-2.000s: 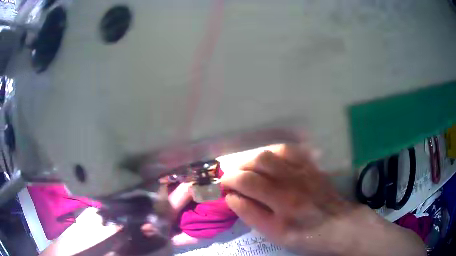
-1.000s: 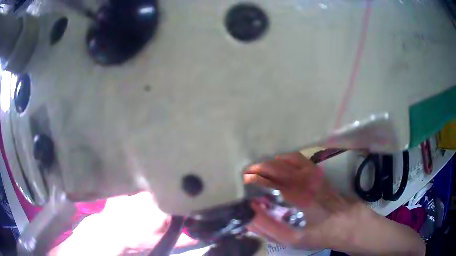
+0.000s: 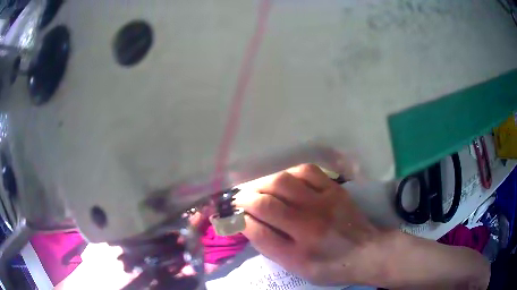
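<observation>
The cream sewing machine head (image 3: 187, 102) fills the upper view, with a pink thread (image 3: 241, 96) running down it. My right hand (image 3: 306, 221) is under the head, fingers curled on the magenta garment piece (image 3: 224, 246); the fingertips are partly hidden behind the cream knob (image 3: 228, 222). More magenta cloth (image 3: 56, 255) shows at the lower left. Strong glare and dark machine parts cover the needle area. A pale, washed-out shape lies at the lower left; I cannot tell whether it is my left hand.
Black-handled shears (image 3: 429, 195), red-pink snips (image 3: 483, 163) and a yellow item (image 3: 506, 139) lie on the table at the right. A green panel (image 3: 453, 130) is on the machine head. The table ruler (image 3: 278, 277) shows at the bottom. Dark magenta cloth (image 3: 466, 238) hangs beyond the right table edge.
The view swung toward the machine's left end and back. The magenta bunch beside my right hand looks smaller than two seconds ago. My right hand remains under the head.
</observation>
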